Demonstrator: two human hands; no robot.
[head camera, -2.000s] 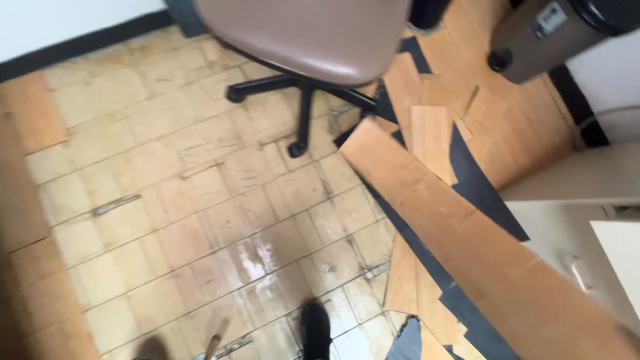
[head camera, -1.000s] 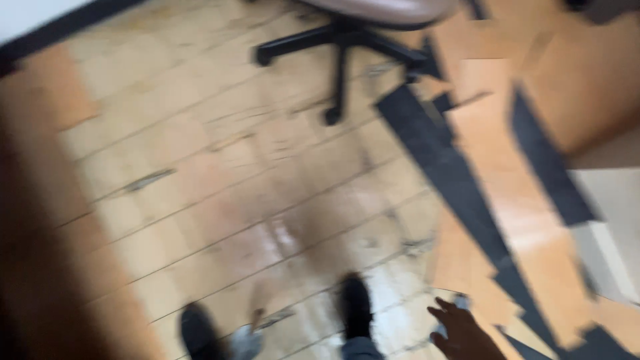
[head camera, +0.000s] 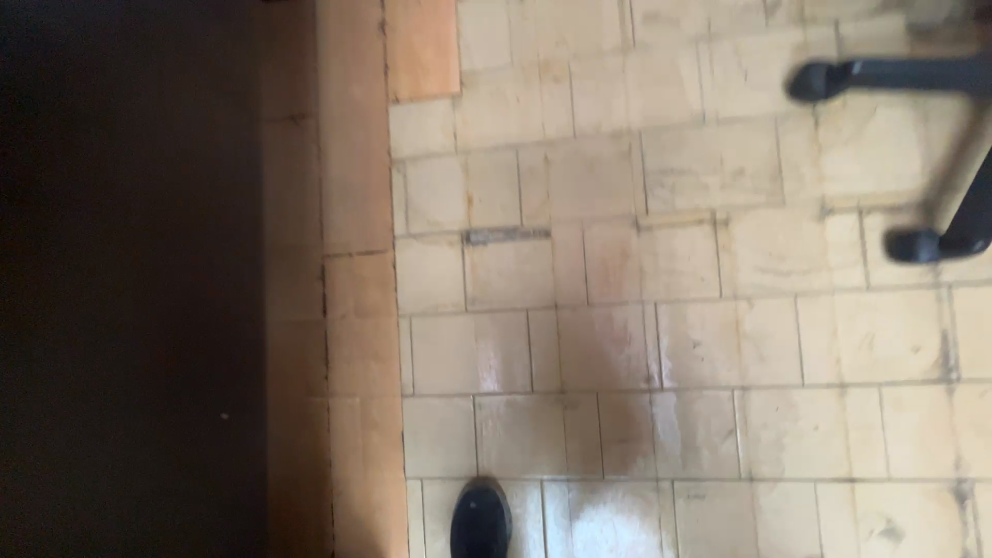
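Neither of my hands shows in the head view now, so what they hold or touch is hidden. Beige floor tiles (head camera: 496, 349) with dark joints and stains fill the middle and right. Along their left side run orange-brown wood-look floor planks (head camera: 360, 333), laid lengthwise with dark seams. A shorter orange plank end (head camera: 424, 50) sits against them at the top. A thin grey strip or mark (head camera: 508, 235) lies on a joint between tiles. One black shoe (head camera: 480, 519) stands on the tiles at the bottom edge.
A large, dark, unlit surface (head camera: 132, 279) covers the left side; what it is I cannot tell. At the upper right, black legs of a swivel chair base (head camera: 914, 76) reach in, ending in casters (head camera: 913, 244).
The view has swung left. The loose planks and dark sheets at the right are out of sight, as is the hand seen low at the right a second ago.
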